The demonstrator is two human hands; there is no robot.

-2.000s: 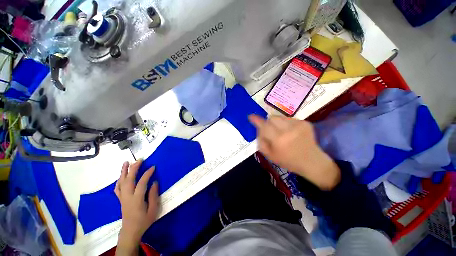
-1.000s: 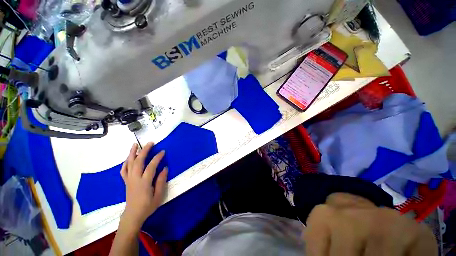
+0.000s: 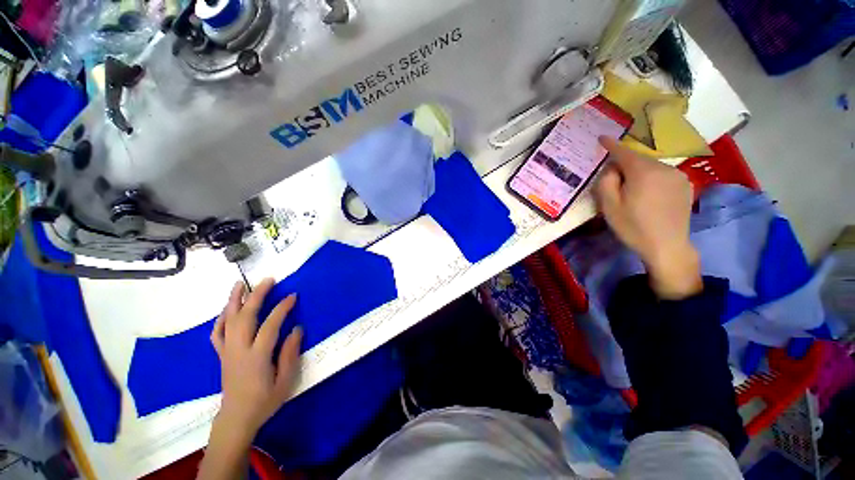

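A long bright blue collar piece (image 3: 342,286) lies flat on the white table in front of the needle area. My left hand (image 3: 253,352) rests on it with fingers spread, pressing it flat. My right hand (image 3: 647,202) is over the right side, index finger extended onto the lit screen of the smartphone (image 3: 562,164), and holds nothing. The presser foot and needle area (image 3: 242,246) is left of the collar piece's pointed end, with no fabric under it that I can see.
The sewing machine head (image 3: 375,84) spans the top. Pale blue pieces (image 3: 389,173), a black ring handle (image 3: 354,206) and a short blue piece (image 3: 473,211) lie by its base. Blue strips (image 3: 80,361) lie left. Yellow-tan pieces (image 3: 680,131) are behind the phone. A red basket (image 3: 783,384) holds fabric at right.
My right hand has moved from over the short blue piece, down to the lower right, then up to the phone. The phone's screen content has changed. My left hand stays on the collar piece.
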